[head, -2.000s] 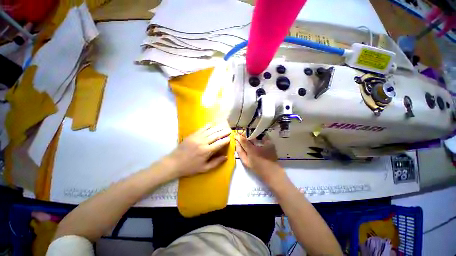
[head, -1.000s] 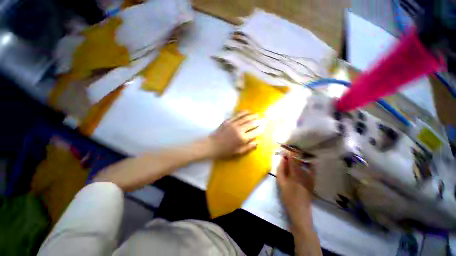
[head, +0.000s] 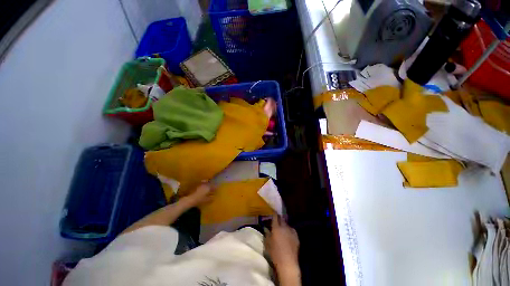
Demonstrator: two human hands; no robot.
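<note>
A mustard panel (head: 235, 201) lies low in front of me, over a pale surface left of the table. Its right corner shows a white face (head: 271, 195). My left hand (head: 202, 192) grips the panel's left edge; its fingertips are small and blurred. My right hand (head: 282, 241) is at the white corner, fingers closed on it. A larger mustard piece (head: 223, 148) hangs over the rim of a blue basket (head: 282, 123), just beyond the panel. Green fabric (head: 184, 117) lies crumpled on top of it.
The white table (head: 391, 223) stands at right with mustard pieces (head: 430, 173), white-faced pieces (head: 470, 131), a black bottle (head: 442, 44) and stacked cream pieces (head: 495, 254). An empty-looking blue crate (head: 100, 190) and a green basket (head: 131, 84) are at left, beside a wall.
The view has swung left, away from the sewing machine. Both hands have left the panel at the needle and are now on a mustard panel beside the table.
</note>
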